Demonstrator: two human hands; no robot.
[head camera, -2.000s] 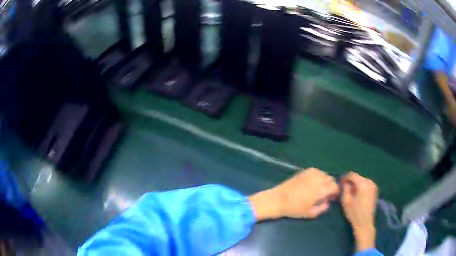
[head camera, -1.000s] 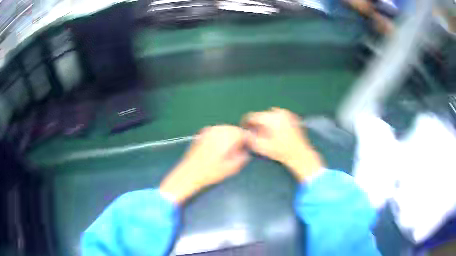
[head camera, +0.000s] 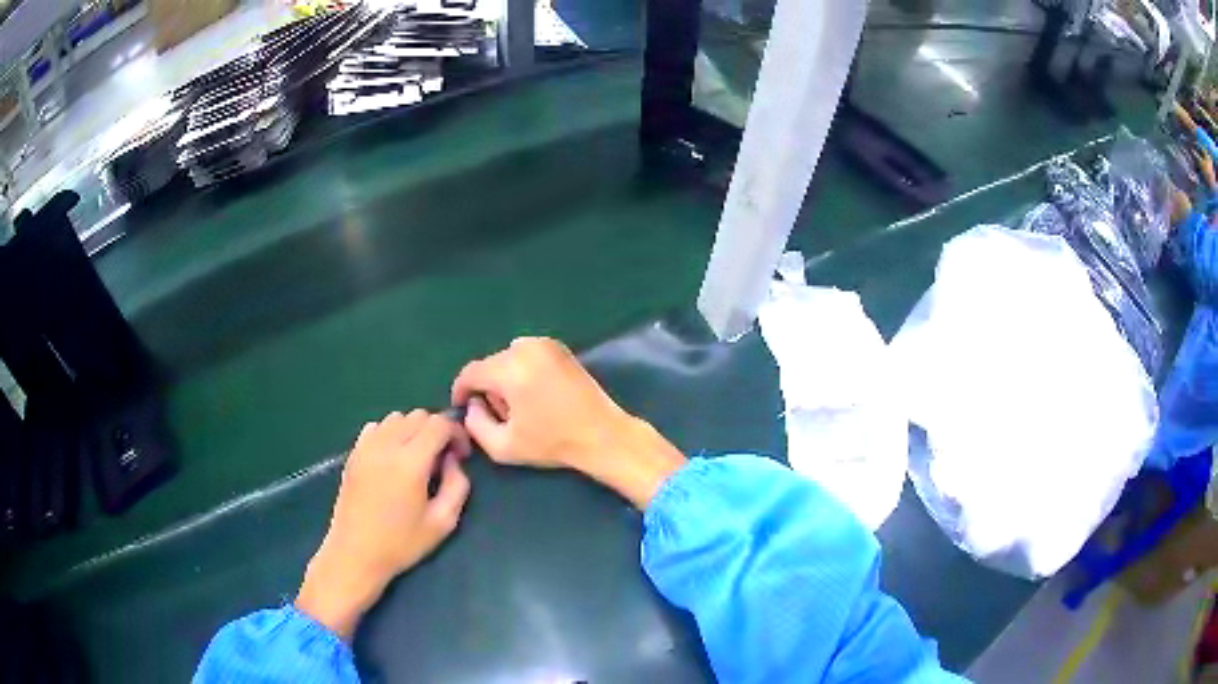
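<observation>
My left hand (head camera: 394, 501) and my right hand (head camera: 541, 408) meet over the dark green worktop (head camera: 534, 588). Their fingertips pinch a small dark piece (head camera: 457, 414) between them. Most of the piece is hidden by the fingers, so its shape cannot be told. Open black boxes (head camera: 131, 448) with upright lids stand at the left edge, away from my hands.
A pale post (head camera: 781, 167) rises right of centre. White paper (head camera: 839, 401) and a big white bundle (head camera: 1029, 401) lie at the right, with shiny grey bags (head camera: 1102, 241) behind. Another person's blue sleeve (head camera: 1189, 388) is at the right edge. Striped stacks (head camera: 241, 127) lie across the line.
The view has swung to the right, so the black boxes sit farther left and the post and white bundle show fully. My hands stay together at the fingertips.
</observation>
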